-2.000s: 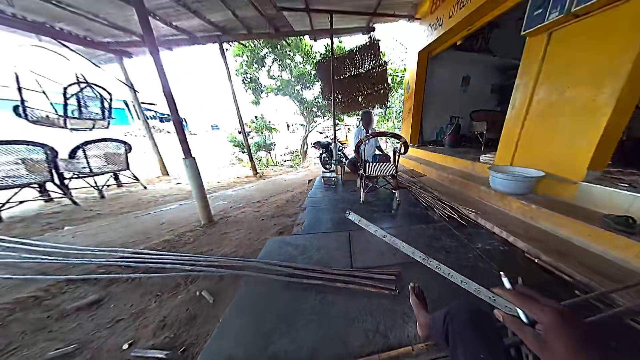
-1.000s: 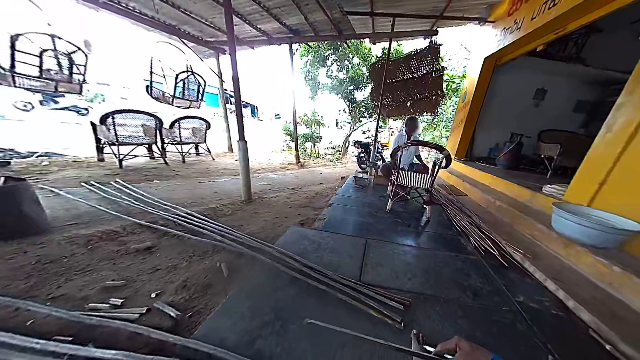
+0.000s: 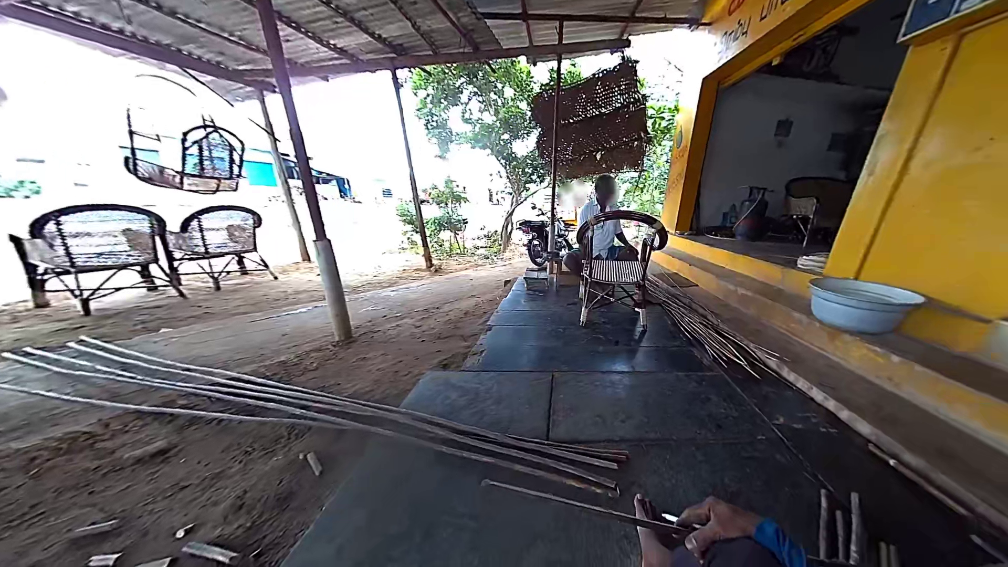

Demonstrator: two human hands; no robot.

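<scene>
Low at the right, my right hand [image 3: 718, 523] has a blue sleeve at the wrist and is closed over my lap beside my bare foot [image 3: 649, 531]. A long thin strip [image 3: 579, 502] runs left from its fingers over the dark stone floor; whether it is a ruler seen edge-on, I cannot tell. A small white tip, like a pen's, shows by the fingers. My left hand is out of view. Just beyond the strip lies a loose bundle of long cane rods [image 3: 409, 421], reaching from the floor onto the dirt at the left.
Short cane pieces [image 3: 840, 528] are near my right side. More canes [image 3: 709, 331] lie along the step. Ahead are a cane armchair [image 3: 617, 272] and a seated person [image 3: 602, 224]. A metal basin [image 3: 866, 303] sits on the ledge; a post [image 3: 335, 291] rises at the left.
Two seconds ago my right hand held a graduated ruler, broad face showing, with a white pen; now only a thin strip shows at the fingers. The view has swung about.
</scene>
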